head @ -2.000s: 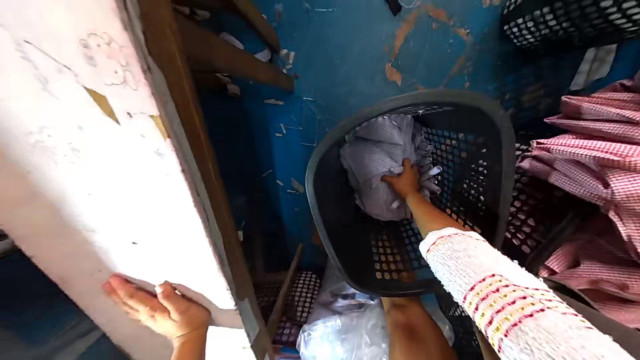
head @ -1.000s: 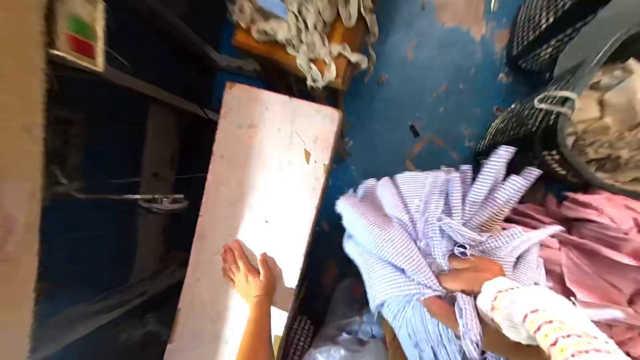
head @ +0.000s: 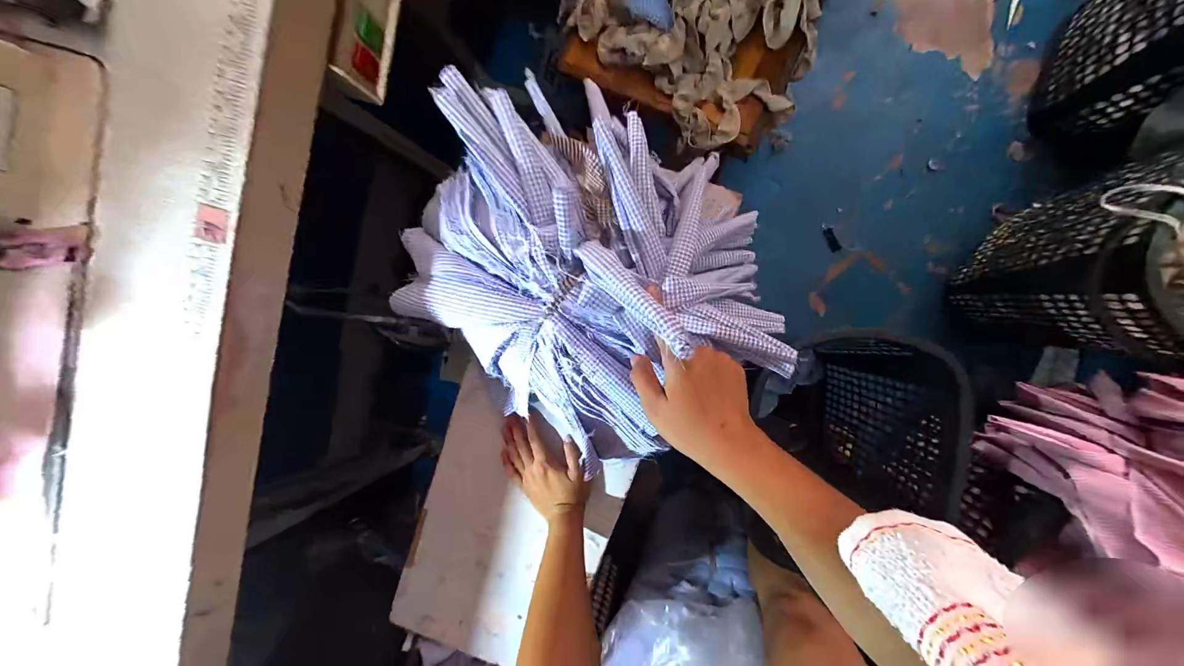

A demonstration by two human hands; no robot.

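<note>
A large tied bundle of blue-and-white striped and checked fabric pieces (head: 555,305) lies over the upper part of a narrow white board (head: 472,518). My right hand (head: 698,398) grips folded pieces at the bundle's lower right side; its fingertips are partly hidden among them. My left hand (head: 550,472) rests with spread fingers at the bundle's lower edge, against cloth and board, holding nothing.
A black plastic basket (head: 888,425) stands right of my right hand, with pink fabric pieces (head: 1101,462) beyond it. More black baskets (head: 1082,264) are at upper right. Cloth strips lie on a wooden stool (head: 638,83). A clear plastic bag (head: 684,620) is below. A pale tabletop (head: 148,370) runs along the left.
The blue-and-white bundle, two seconds ago inside the black basket and then above the floor right of the board, is now over the board. My right hand has moved left with it.
</note>
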